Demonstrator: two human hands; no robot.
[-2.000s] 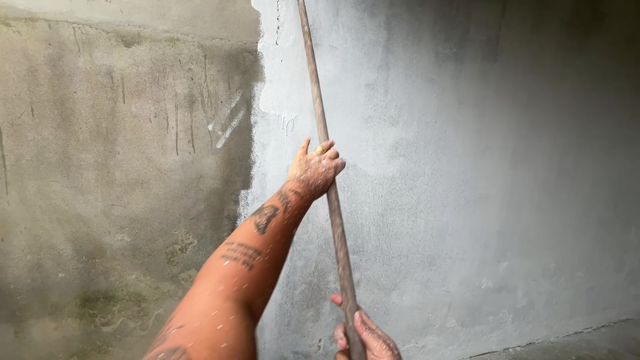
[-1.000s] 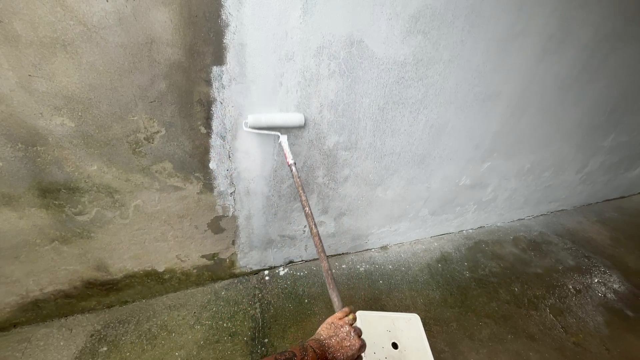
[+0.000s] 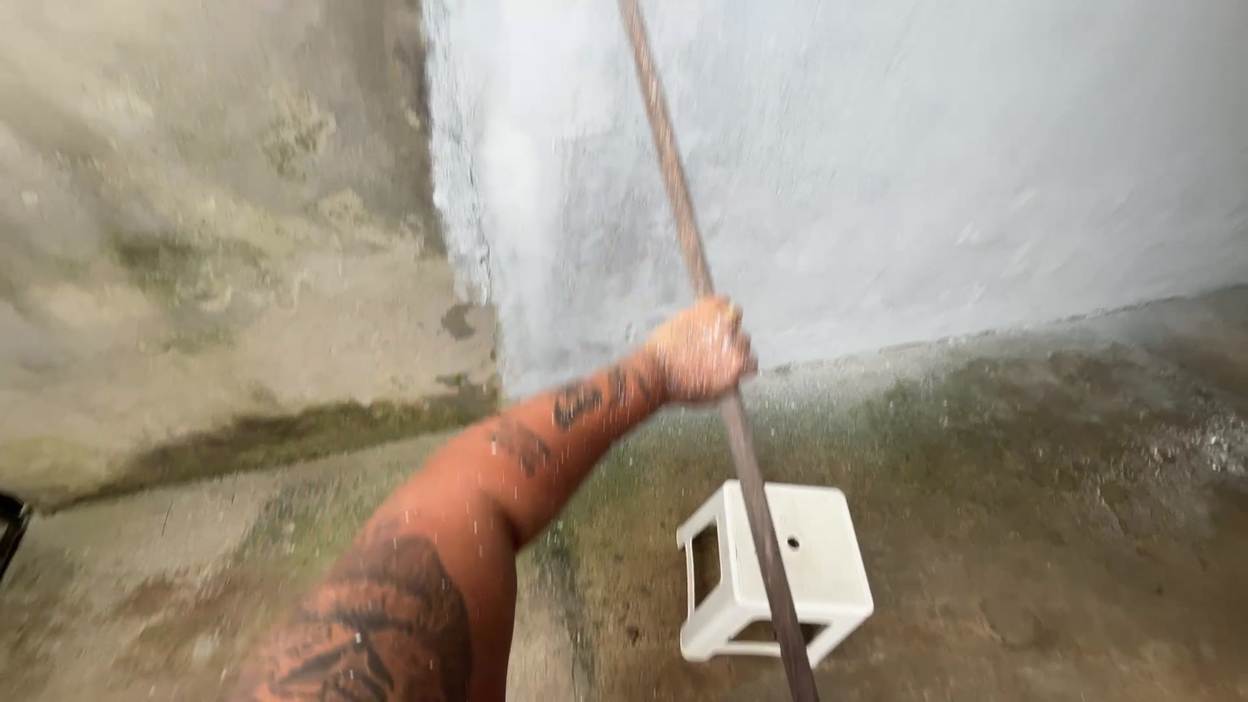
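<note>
My left hand (image 3: 704, 351) is closed around a long wooden pole (image 3: 668, 156), which runs from the top of the view down to the bottom edge. Paint specks cover the hand and the tattooed forearm. The roller on the pole's far end is out of view above. My right hand is not in view, and the pole's lower end is cut off by the frame. Behind the pole stands the wall with fresh white paint (image 3: 877, 175); its ragged left edge meets bare, stained concrete wall (image 3: 244, 214).
A white plastic stool (image 3: 819, 551) stands on the wet, mossy concrete floor (image 3: 1014, 546), below my left hand and behind the pole. Part of a dark object (image 3: 12, 526) shows at the far left edge.
The roller, seen against the painted wall one second ago, has left the view at the top. My left forearm now reaches in across the view, and the whole stool shows. The view has shifted.
</note>
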